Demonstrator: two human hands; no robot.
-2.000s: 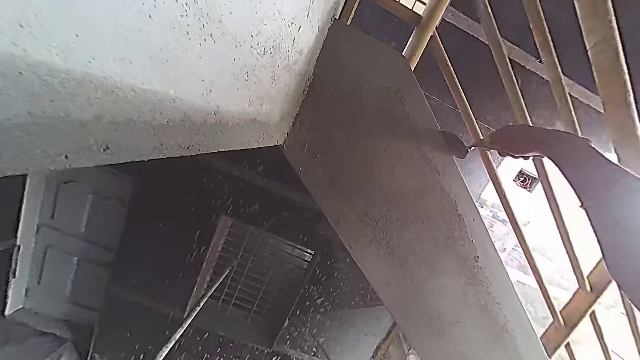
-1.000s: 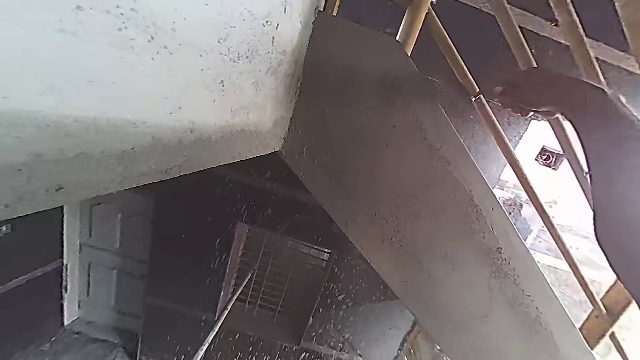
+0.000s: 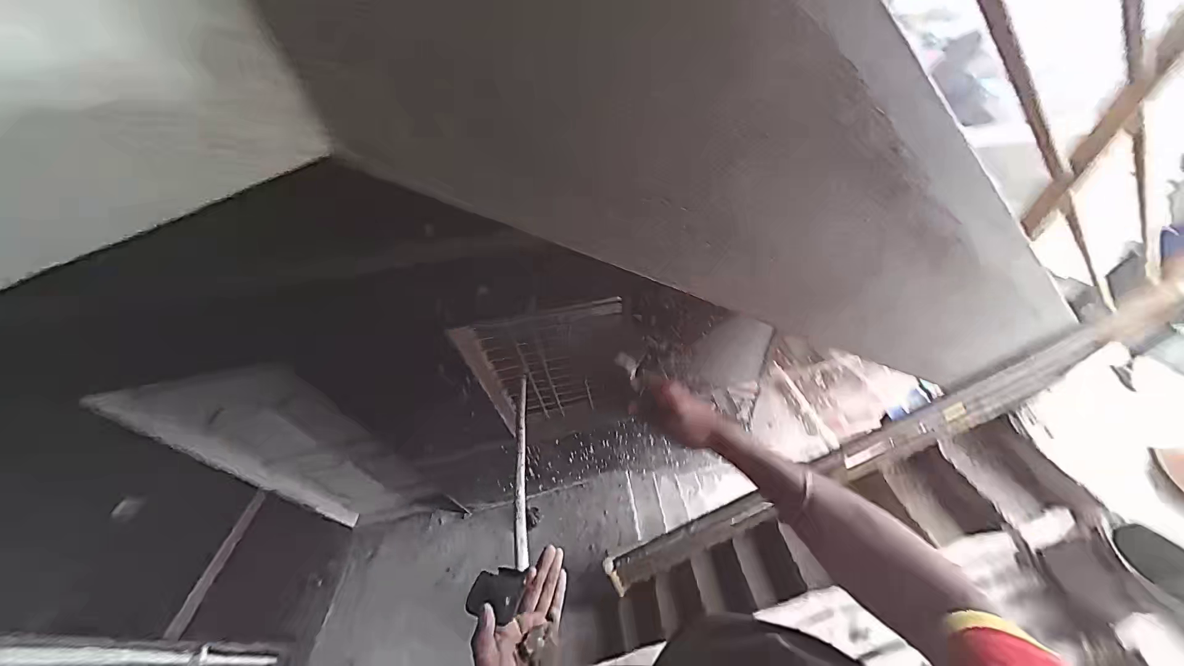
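Observation:
A wide plastered concrete beam (image 3: 666, 157) slants across the upper view, its surface grey and smooth with a rougher patch near the right edge. Below it, my right hand (image 3: 680, 412) is closed around a small trowel (image 3: 629, 365); the tool is blurred and mostly hidden. At the bottom centre, my left hand (image 3: 532, 620) has its palm up and fingers extended, with dark grey spots on the palm. Beside its fingers is a dark object (image 3: 499, 592) whose kind I cannot tell. A pale pole (image 3: 521, 472) rises just above the left hand.
A pale wall or ceiling surface (image 3: 139, 129) fills the upper left. Behind the pole is a barred window (image 3: 546, 370). Wooden poles (image 3: 1101, 139) cross at the right, and a long timber (image 3: 879, 444) runs diagonally below the beam. Small specks hang in the air.
My right hand has left the beam's right edge and is now below the beam. My left hand has come into view. The view has swung down.

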